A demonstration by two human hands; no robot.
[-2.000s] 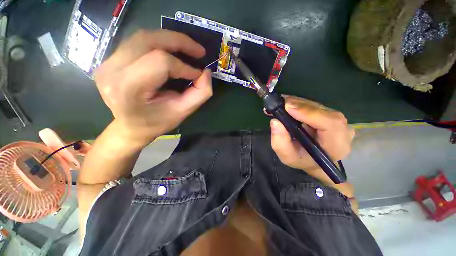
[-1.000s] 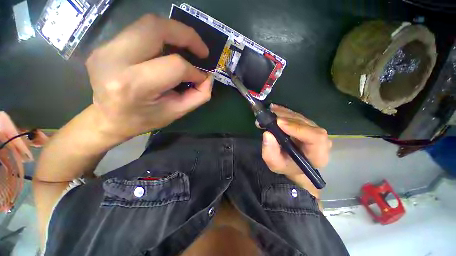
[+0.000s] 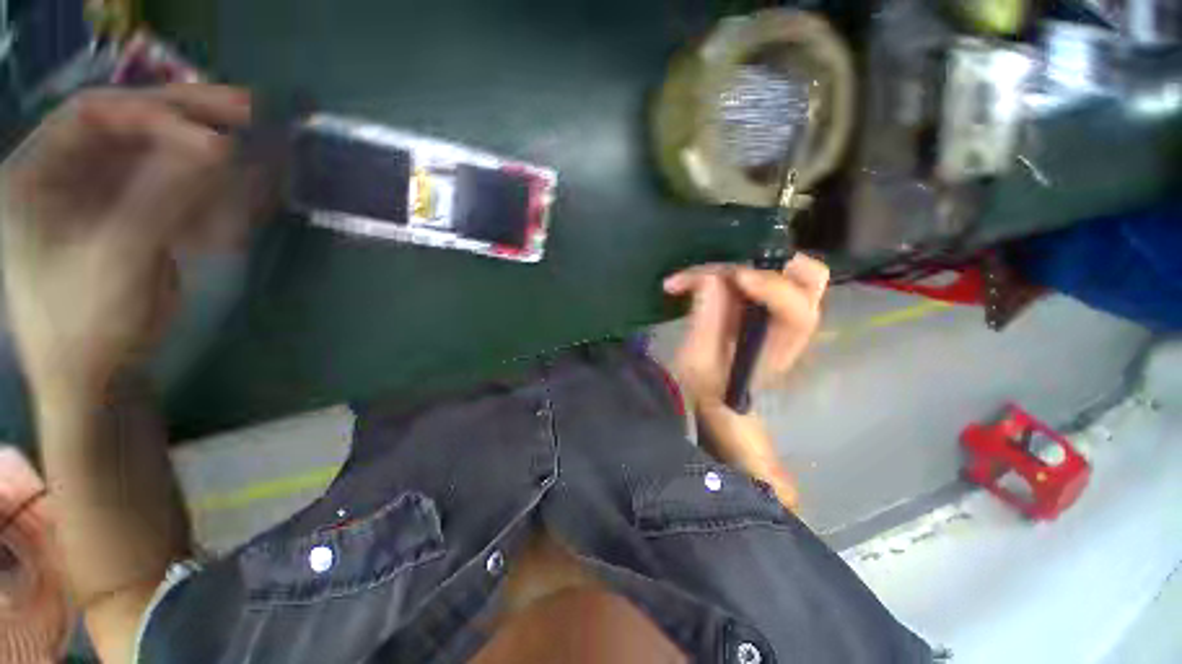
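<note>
The open phone unit (image 3: 486,201) lies on the dark green bench (image 3: 428,305), with white edges, dark panels, a small yellow flex strip in the middle and a red patch at its right end. My right hand (image 3: 765,311) holds the soldering iron (image 3: 752,344) like a pen. Its metal tip points up at the round tan tip cleaner (image 3: 687,123), which is filled with silvery bits. My left hand (image 3: 123,221) is blurred, off the unit to its left. Whether it holds solder wire cannot be seen.
A blurred reddish item (image 3: 156,59) lies beyond my left hand. Blurred dark and whitish objects (image 3: 985,104) stand right of the cleaner. A blue sleeve (image 3: 1121,272) shows at the right. A red stool (image 3: 1027,461) stands on the floor. Part of a pink fan (image 3: 26,571) shows at the left.
My right hand has moved the iron away from the unit to the tip cleaner. My left hand has drawn back left, off the unit. The view has shifted and turned.
</note>
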